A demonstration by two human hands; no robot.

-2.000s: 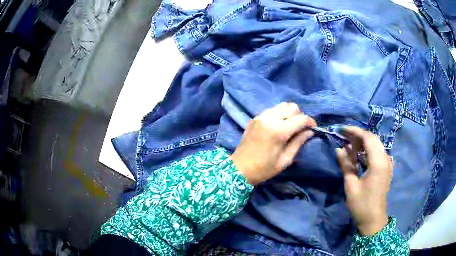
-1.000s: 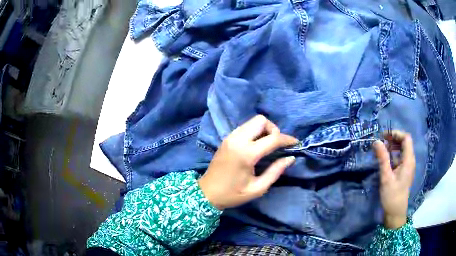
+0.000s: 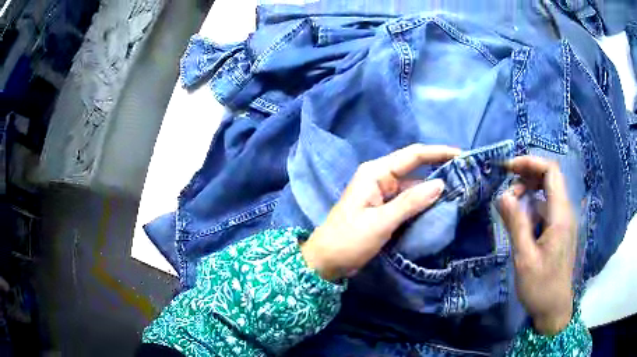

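A mid-blue denim garment (image 3: 363, 104) with pale stitching lies spread and bunched over the table. My left hand (image 3: 384, 209) pinches a thick double-stitched band (image 3: 464, 174), which looks like a cuff, between thumb and fingers and holds it raised. My right hand (image 3: 541, 223) is at the band's right end, fingers curled and slightly blurred; whether it grips the band or holds a tool in the palm cannot be told. A stitched opening edge (image 3: 433, 274) of the garment curves below the band.
The white tabletop (image 3: 157, 202) shows at the left and lower right. Beyond its left edge are a grey floor with a yellow line (image 3: 115, 282) and a pale grey heap (image 3: 105, 90). More denim (image 3: 583, 14) lies at the top right.
My left hand has moved right and up and now holds the band lifted and turned. My right hand has come closer to the band's end. The sleeve-like opening below has spread wider.
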